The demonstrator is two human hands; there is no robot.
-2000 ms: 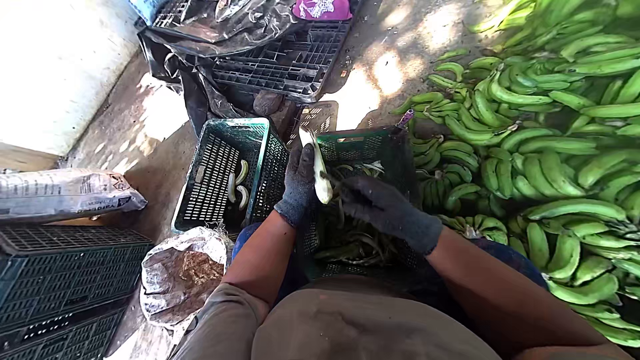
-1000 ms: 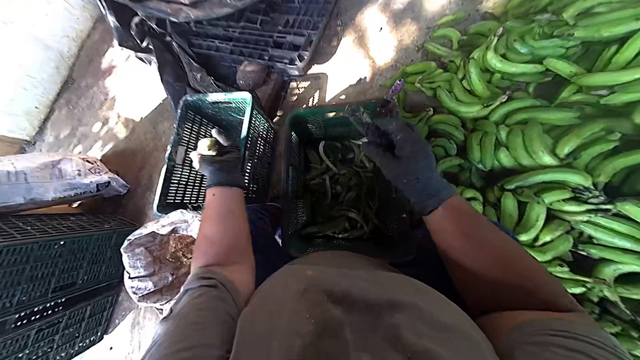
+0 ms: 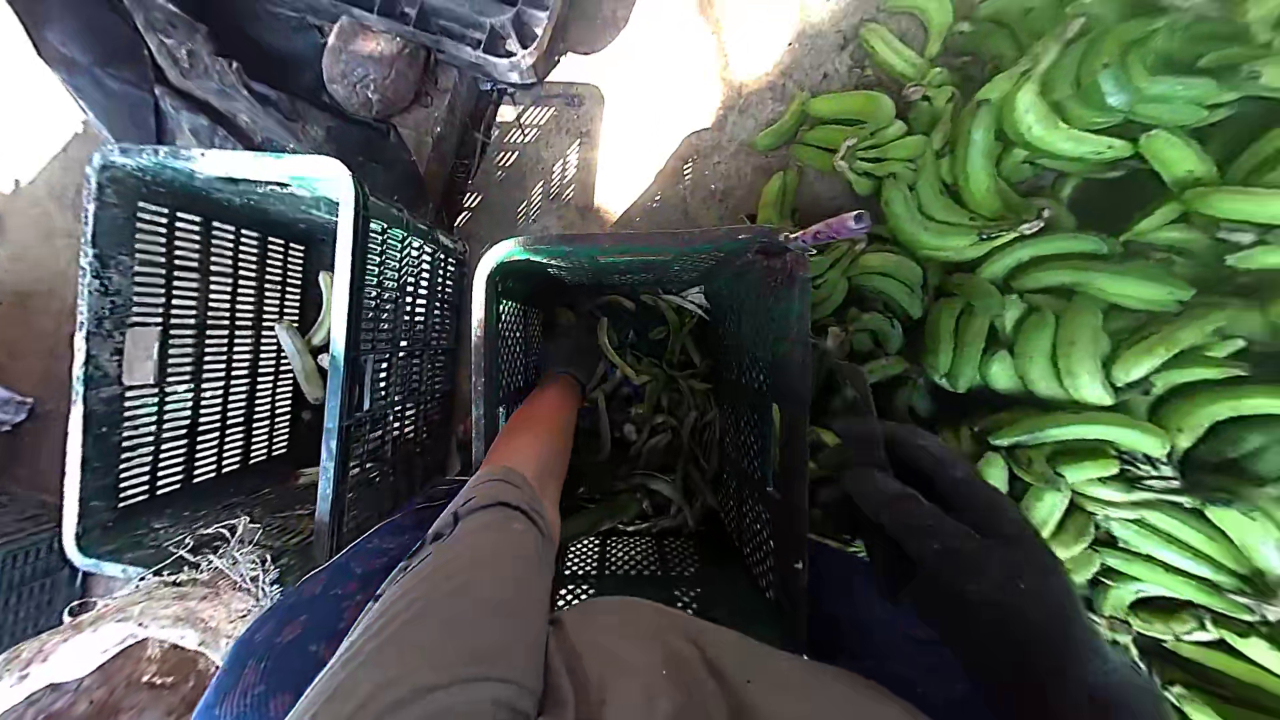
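My left hand (image 3: 572,350), in a dark glove, reaches down inside the middle green plastic crate (image 3: 640,243), at the left edge of a heap of peels (image 3: 665,400); shadow hides its fingers. My right hand (image 3: 920,500), also in a dark glove, is outside that crate on the right, close to the green bananas or plantains (image 3: 1070,350). Whether it grips anything cannot be told. A purple-handled tool, perhaps a knife (image 3: 832,229), rests at the crate's far right corner. Peeled pale fruits (image 3: 300,360) lie in the left green plastic crate (image 3: 345,250).
A woven sack (image 3: 130,640) with stringy fibres stands at the lower left. Black plastic sheeting (image 3: 230,90), a round brown object (image 3: 372,68) and a black plastic pallet (image 3: 470,30) lie beyond the left crate. Another dark crate (image 3: 35,570) is at the left edge.
My left hand, over the left crate with a pale fruit a second ago, is now down in the middle crate. My right hand has moved from that crate's far right corner to outside its right side.
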